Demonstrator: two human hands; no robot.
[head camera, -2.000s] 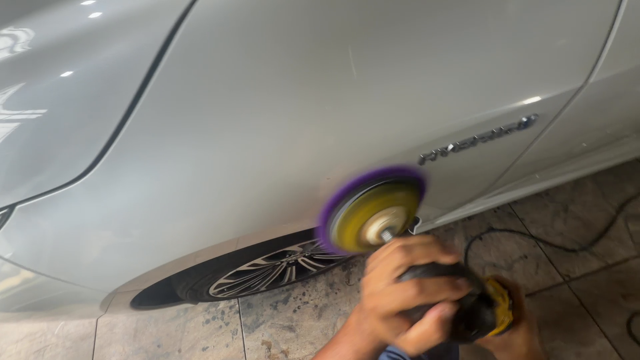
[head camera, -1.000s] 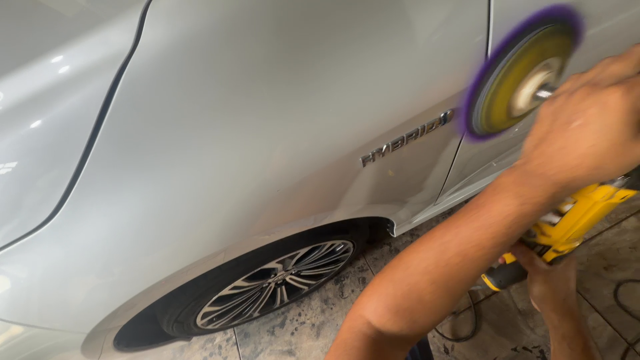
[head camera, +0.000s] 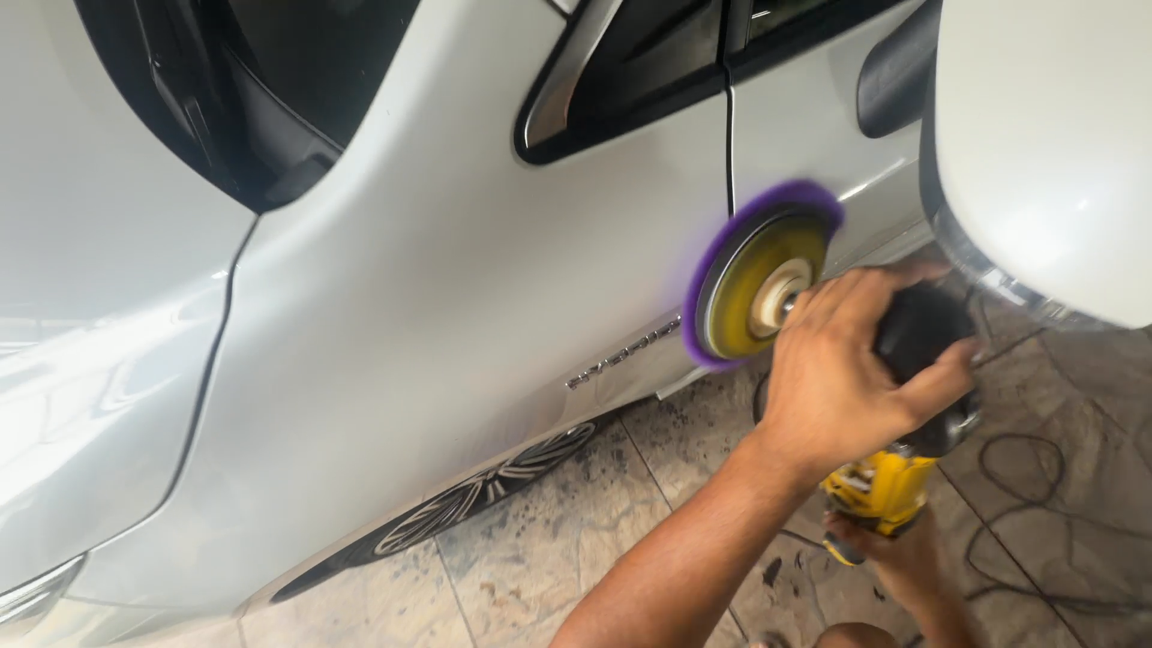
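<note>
My left hand (head camera: 837, 369) grips the black head of a yellow and black rotary polisher (head camera: 877, 486), its thumb on the near side. Below it, my right hand (head camera: 886, 544) is wrapped around the tool's rear handle, partly hidden by the body. A purple buffing pad (head camera: 706, 297) on a yellow backing plate, blurred as if spinning, is tilted against the silver car's side by the door gap. Just left of the pad, a chrome badge (head camera: 623, 353) sits low on the front fender (head camera: 432, 270).
A white side mirror (head camera: 1044, 162) juts out at the upper right, close above my left hand. The front wheel (head camera: 486, 490) shows below the fender. A black cord (head camera: 1017, 495) lies looped on the stained tile floor (head camera: 513, 576) at right. Quarter glass (head camera: 648, 63) is above.
The polisher, in both my hands, has moved along the car from above the front wheel to the door gap beyond the badge. The view has shifted widely, bringing the mirror and windows in.
</note>
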